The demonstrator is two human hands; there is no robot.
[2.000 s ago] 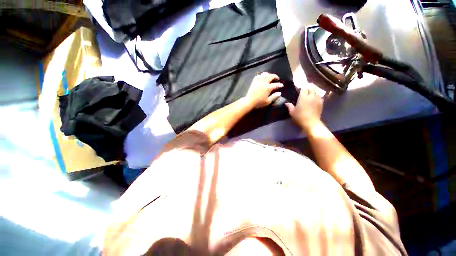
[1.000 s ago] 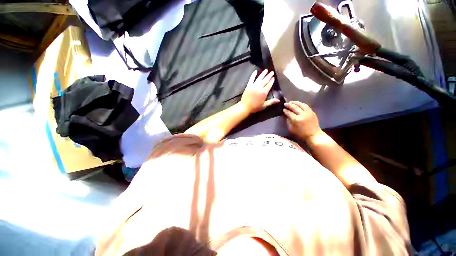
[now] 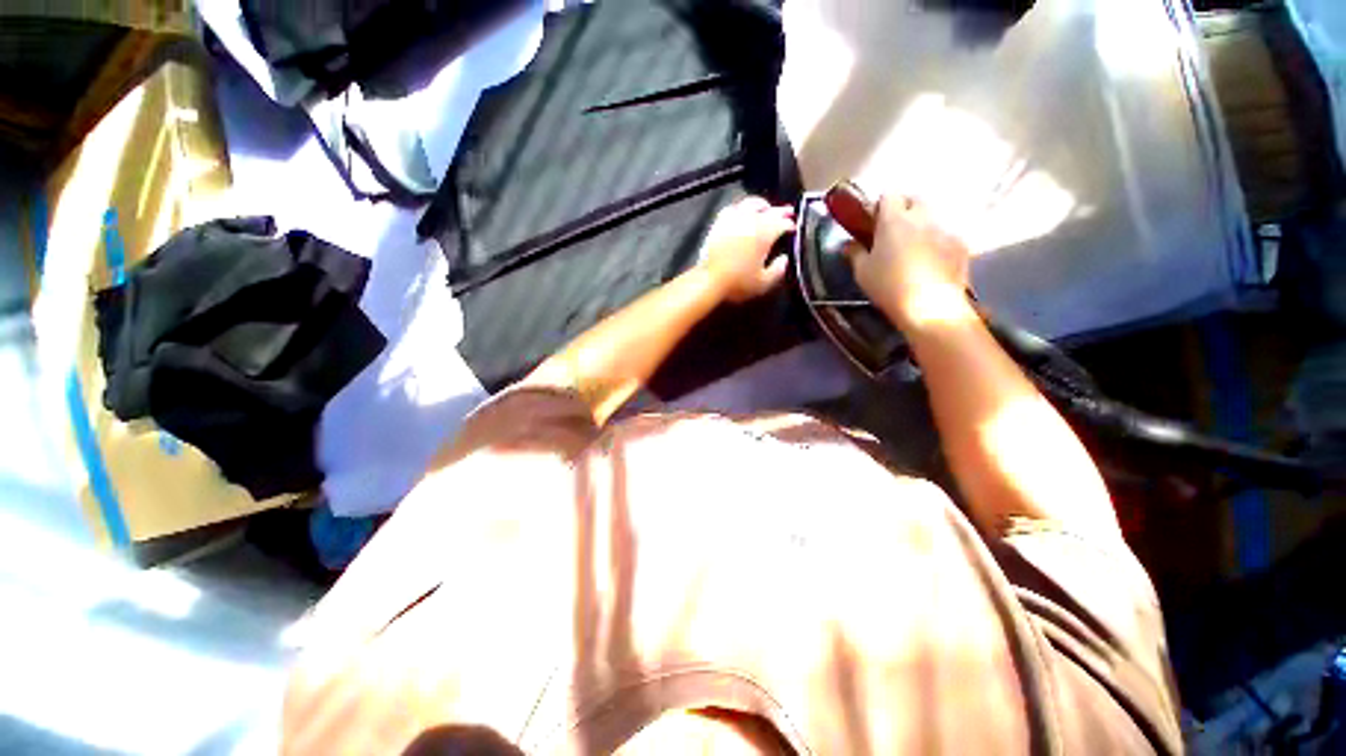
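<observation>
The black garment panel lies flat on the white-covered table, with dark ridges running across it. My left hand rests on the panel's right part, near its edge; the fingertips are partly hidden beside the iron. My right hand is closed round the red-brown handle of the steam iron. The iron stands at the panel's right edge, close to my left fingers. Whether its soleplate touches the cloth cannot be told.
The white table cover has sun patches. A crumpled black bundle lies over the cardboard carton at left. A black cloth pile is at the far left. The iron's black hose runs off right.
My right hand has let go of the panel's edge and taken the iron by its handle. The iron has moved left and nearer to me, onto the panel's edge. My left hand stays on the panel.
</observation>
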